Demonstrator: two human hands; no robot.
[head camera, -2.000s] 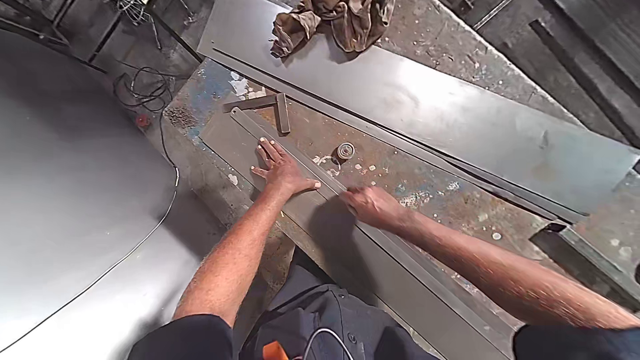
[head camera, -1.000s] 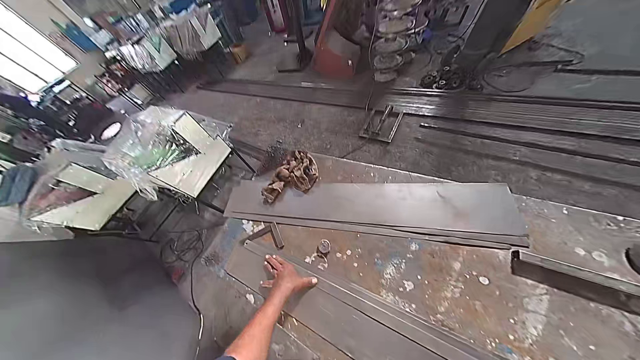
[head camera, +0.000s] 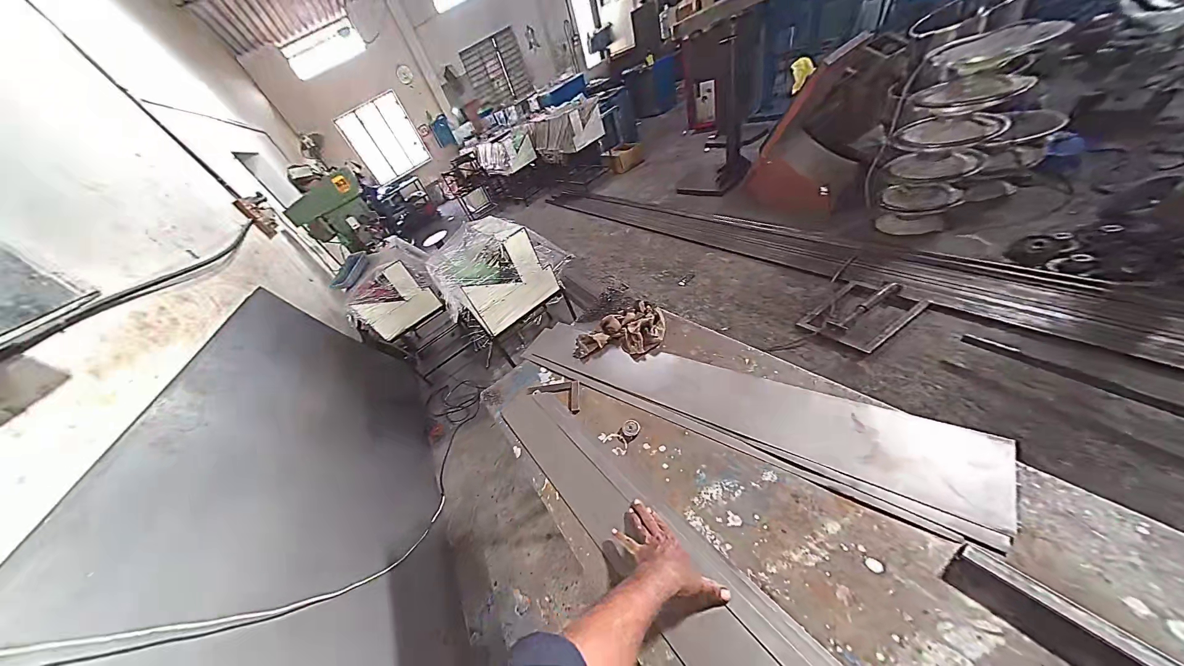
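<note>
My left hand (head camera: 661, 560) rests with spread fingers on a long flat metal strip (head camera: 560, 453) that lies along the near edge of the paint-spotted workbench (head camera: 786, 518). A narrower metal bar or straightedge (head camera: 638, 490) runs lengthwise beside the fingers. Near the far end of the strip sits a small metal angle piece (head camera: 574, 396), and a small round can or roll (head camera: 631, 429) stands to its right. Wide sheet-metal strips (head camera: 832, 416) are stacked across the bench, with a crumpled brown rag (head camera: 624, 331) on their far end. My right hand is out of view.
A large metal sheet (head camera: 268, 462) fills the left side, crossed by a cable (head camera: 407, 555). A steel channel (head camera: 1045, 601) lies at the right of the bench. Long metal bars (head camera: 879, 268) and a small metal frame (head camera: 860, 316) are on the floor. Plastic-wrapped tables (head camera: 504, 287) stand beyond.
The view has swung up strongly toward the workshop. My right hand, on the strip two seconds ago, has left the view. My left hand stays on the strip.
</note>
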